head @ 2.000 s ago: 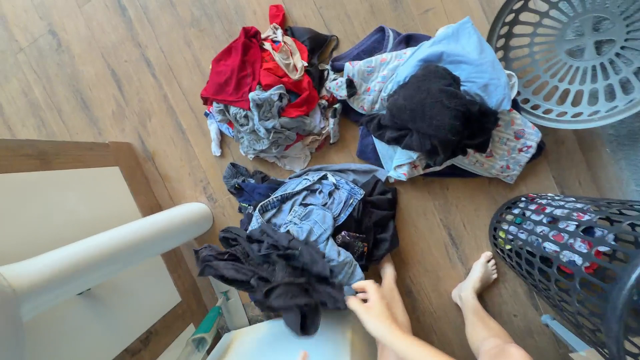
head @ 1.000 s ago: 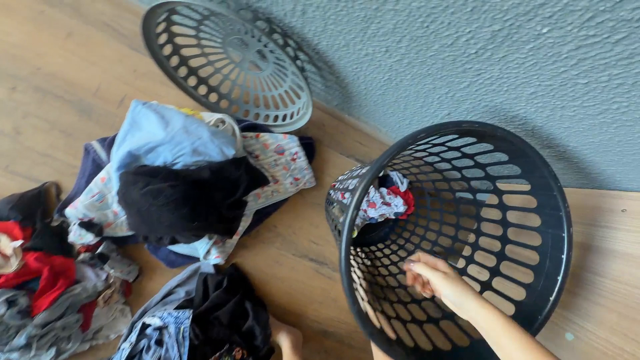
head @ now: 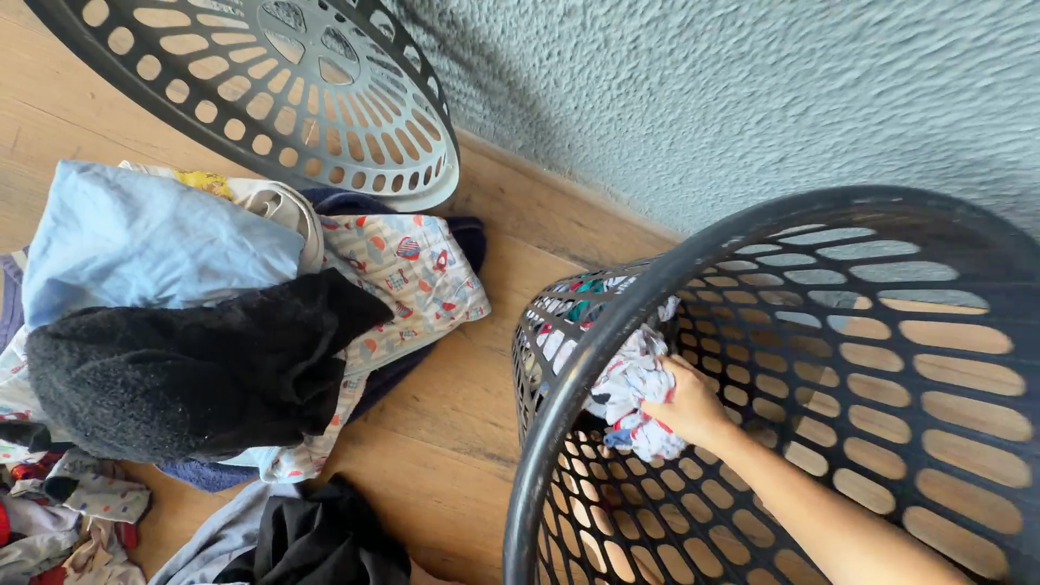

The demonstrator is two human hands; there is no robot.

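Note:
My right hand [head: 689, 402] reaches into the black plastic laundry basket [head: 561, 398], which leans or lies with its mouth toward me. Its fingers are closed on a white printed cloth [head: 638, 390] with red and blue patches, near the basket's bottom. More printed fabric shows through the slots of the basket wall. My left hand is out of view.
A grey slotted plastic lid [head: 357, 130] lies at upper left, close to a textured grey-blue wall [head: 731, 97]. Beside it is a pile with a light blue cloth [head: 154, 236], a black cloth [head: 195, 374] and a printed cloth [head: 414, 268]. Dark garments [head: 325, 536] and mixed small clothes [head: 73, 520] lie lower left.
The view has swung from the clothes piles to the basket. My right hand has moved from the denim and dark pile into the basket, then deeper, and has taken hold of the printed cloth.

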